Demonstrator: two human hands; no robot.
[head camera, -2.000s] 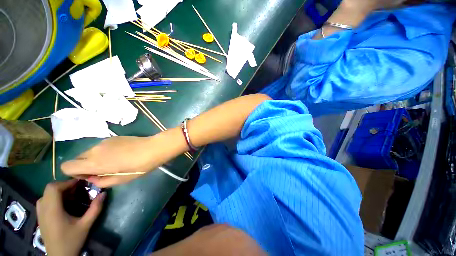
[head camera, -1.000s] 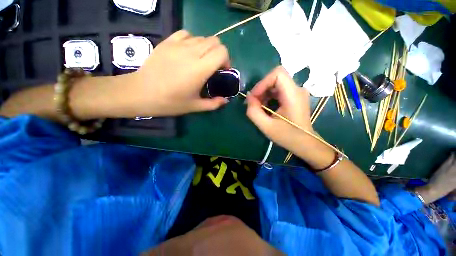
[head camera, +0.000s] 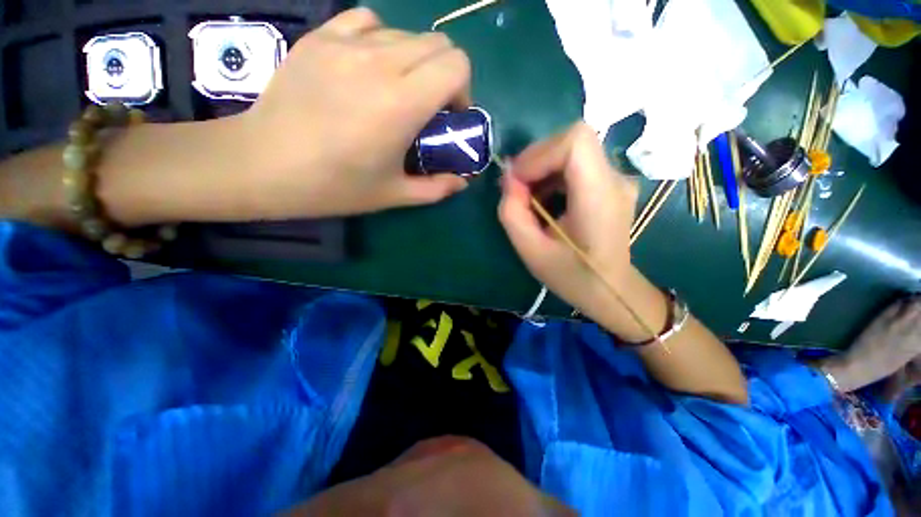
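My left hand (head camera: 353, 121) holds a smartwatch body (head camera: 454, 141) by its edges, between thumb and fingers, with the dark glass face up. A pale pattern, perhaps a reflection, shows on the glass. My right hand (head camera: 576, 207) holds a thin bamboo stick (head camera: 591, 265) like a pencil. The stick's tip is at the watch's right edge; whether it touches is hard to tell. The stick's back end reaches over my right wrist.
A black foam tray (head camera: 293, 240) at left holds watches with pale backs up (head camera: 123, 69). White wipes (head camera: 697, 76), loose sticks (head camera: 697, 187), a blue pen (head camera: 726, 172), a metal vessel (head camera: 778, 167) and orange caps (head camera: 789, 242) lie right. Another person's hand (head camera: 884, 348) is far right.
Since the first frame the view has turned, and the tray now shows at left. Since one second ago the hands have barely moved; the watch face now shows a bright pale pattern.
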